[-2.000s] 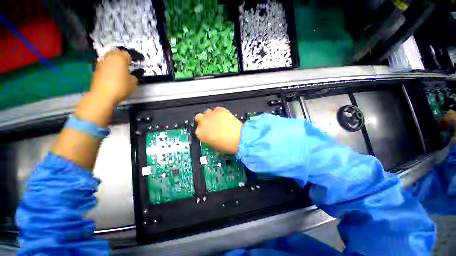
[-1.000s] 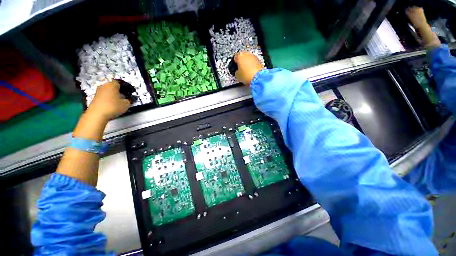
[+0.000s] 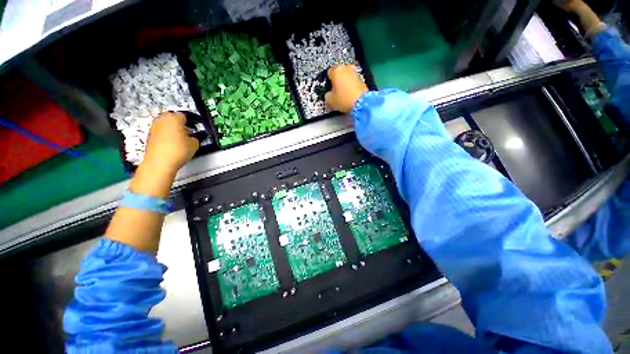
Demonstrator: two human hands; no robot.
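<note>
My left hand (image 3: 173, 143) is at the front right corner of the bin of white connectors (image 3: 152, 86). Its fingertips wear black cots; whether they hold a part is hidden. My right hand (image 3: 344, 88) is in the bin of small white-grey connectors (image 3: 323, 45), fingertips down among the parts; its hold cannot be told. The bin of green terminal blocks (image 3: 245, 86) lies between them. Below, three green circuit boards, left (image 3: 243, 259), middle (image 3: 311, 231) and right (image 3: 369, 211), lie in a black carrier (image 3: 331, 294). Each has a white connector at its left edge.
The near and far silver rails (image 3: 266, 152) run along the conveyor. A round black wheel (image 3: 474, 146) is in the metal bed right of the carrier. Another person's arm (image 3: 586, 19) reaches in at the upper right. A red cloth or bag (image 3: 34, 131) lies at the left on green matting.
My right hand has left the boards and moved up into the right bin. My left hand has stayed by the white bin, lately shifting to its right corner. The view has shifted.
</note>
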